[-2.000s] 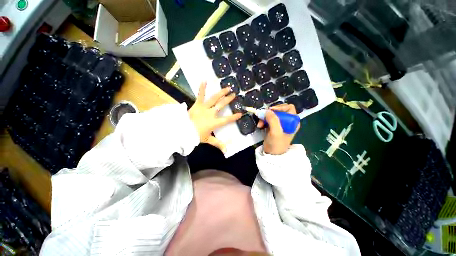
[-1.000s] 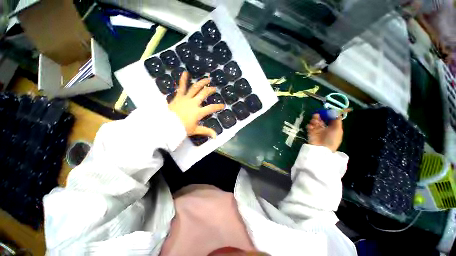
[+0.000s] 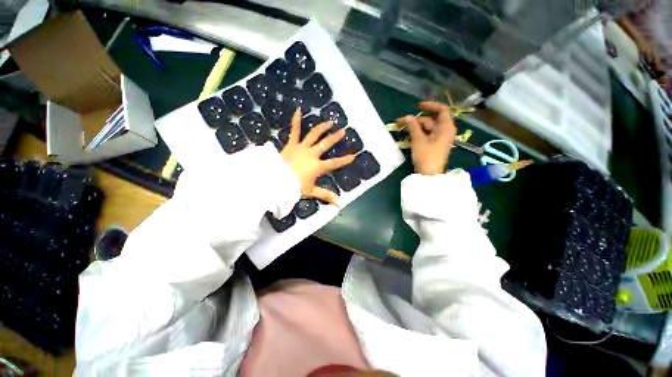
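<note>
My left hand (image 3: 318, 157) lies with its fingers spread over the rows of black moulded parts (image 3: 256, 128) and hides some of them. The parts sit on a white board (image 3: 178, 140), tilted in view. My right hand (image 3: 432, 138) is beside the board's right edge, over the crumpled yellow tape strips (image 3: 464, 137). Its thumb and fingers are bent close together; whether something is between them is unclear. The blue pen-like tool (image 3: 484, 174) lies by the scissors (image 3: 499, 157), out of my hand, partly behind my sleeve.
Stacked black parts stand left (image 3: 44, 250) and right (image 3: 575, 239). An open carton (image 3: 136, 118) with thin strips is at upper left. A yellow stick (image 3: 217, 74) lies beyond the board. A small round container (image 3: 110, 243) is at left, a green-white fan (image 3: 645, 272) at far right.
My right hand has let go of the blue tool near the scissors and moved left to the tape strips. My left hand has moved slightly right across the parts.
</note>
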